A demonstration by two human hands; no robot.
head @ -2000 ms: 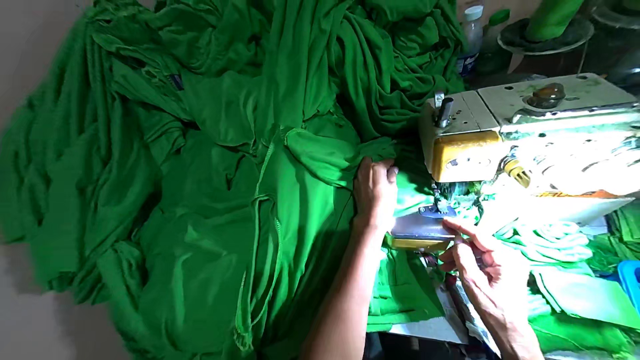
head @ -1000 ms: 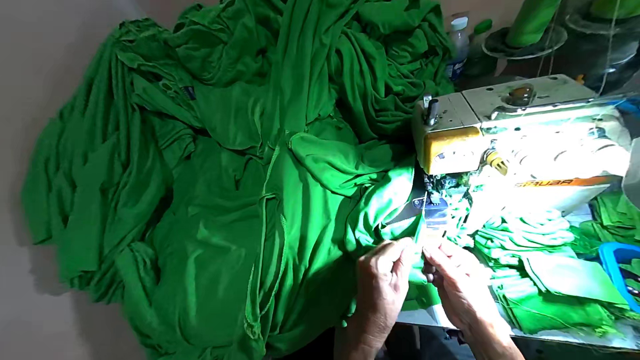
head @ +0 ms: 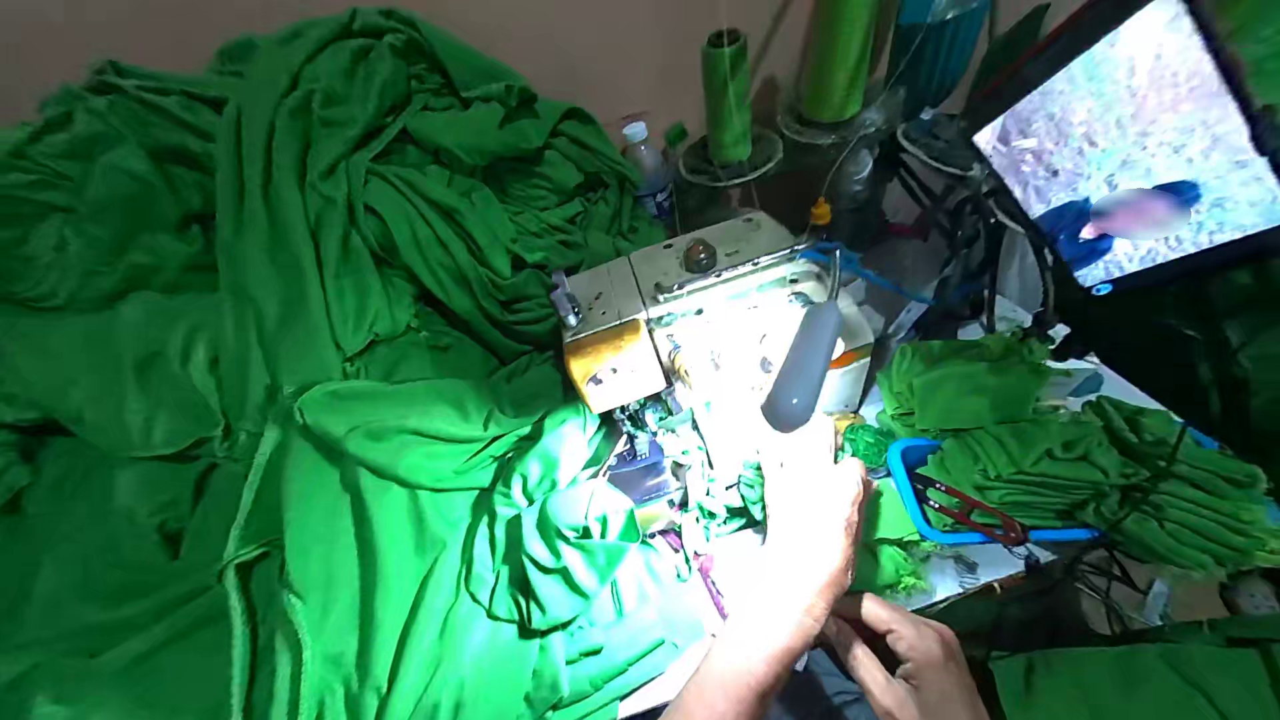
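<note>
Strong light washes out my left hand [head: 815, 520], which reaches up beside the overlock sewing machine [head: 720, 240], just below a grey elongated part [head: 805, 365]; whether it holds anything is unclear. Lower right, my right hand [head: 900, 655] has bent fingers close to my left forearm, and its fingertips are partly hidden. Bunched green knit fabric [head: 560, 540] lies left of the presser foot [head: 635, 440] and the dark needle plate [head: 645, 480], joined to the large green heap [head: 300, 250].
Green thread cones [head: 728, 100] and a plastic bottle [head: 650, 170] stand behind the machine. Stacked green pieces [head: 1060, 470] and dark red-handled scissors or snips [head: 970, 510] lie at a blue tray [head: 905, 480] on the right. A lit screen [head: 1140, 130] is at upper right.
Both hands have left the fabric edge in front of the needle, where they were together. They are now further right. The view has swung right, showing the screen and tray.
</note>
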